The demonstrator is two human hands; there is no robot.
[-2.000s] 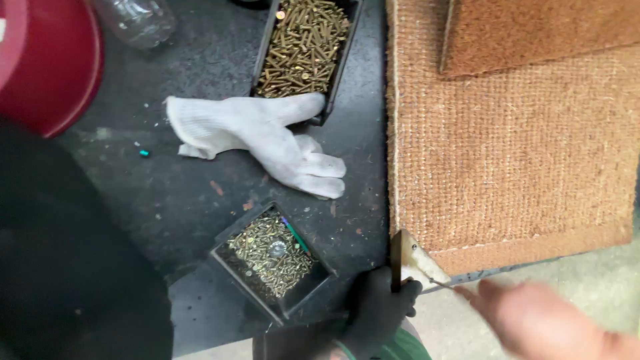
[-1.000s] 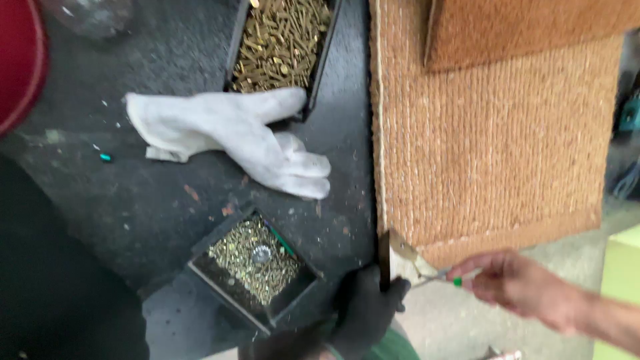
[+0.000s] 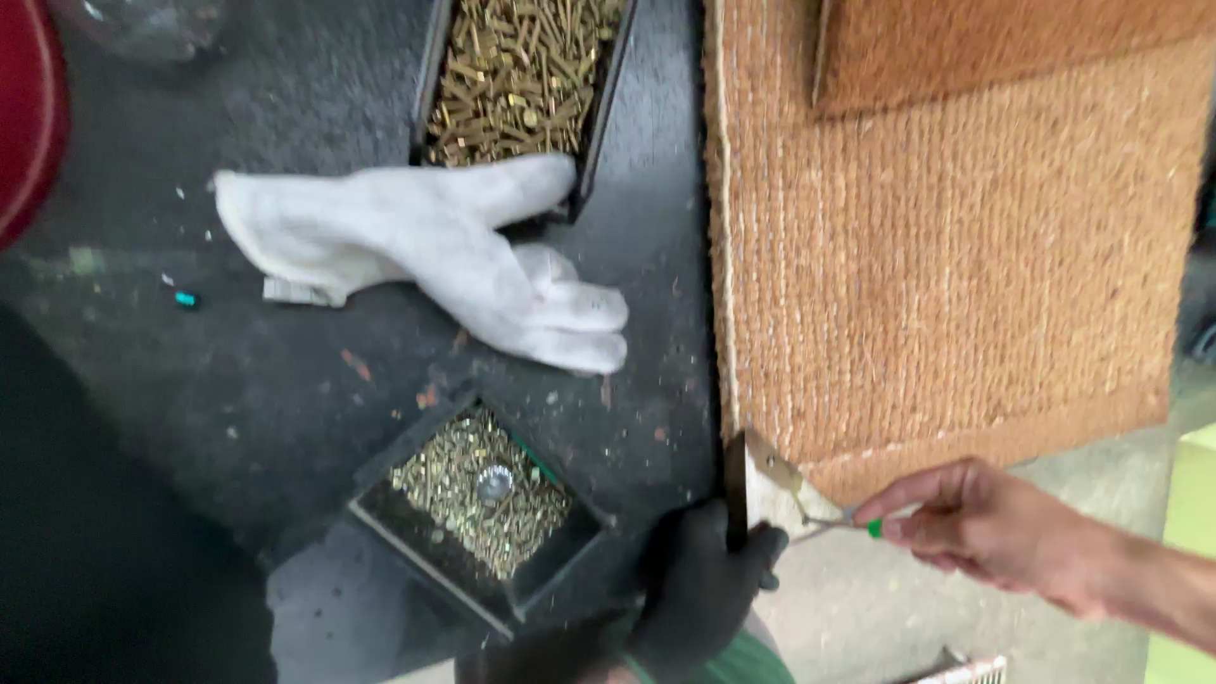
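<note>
My left hand (image 3: 708, 579), in a black glove, is shut on a small pale block with a brown edge plate (image 3: 774, 480), near the corner of a tan coir mat (image 3: 950, 266). My bare right hand (image 3: 988, 537) pinches a thin metal tool with a green part (image 3: 875, 528), its far end at the pale block. Left of the gloved hand, a black tray (image 3: 560, 556) holds small brass-coloured screws and a round clear object (image 3: 495, 484). A white work glove (image 3: 437, 237) lies palm-flat on the dark table, a finger over the rim of a second black tray (image 3: 594, 142) with longer screws.
A red container (image 3: 28, 123) and clear plastic (image 3: 152, 24) sit at the upper left. A browner coir piece (image 3: 1007, 47) lies on the mat. A small teal bit (image 3: 185, 298) is on the table (image 3: 313, 418). Dark cloth fills the lower left; pale floor shows below the mat.
My right hand, blurred two seconds ago, shows clearly now with the green-marked tool at the pale block. My left hand keeps its hold on the block. The view has shifted somewhat.
</note>
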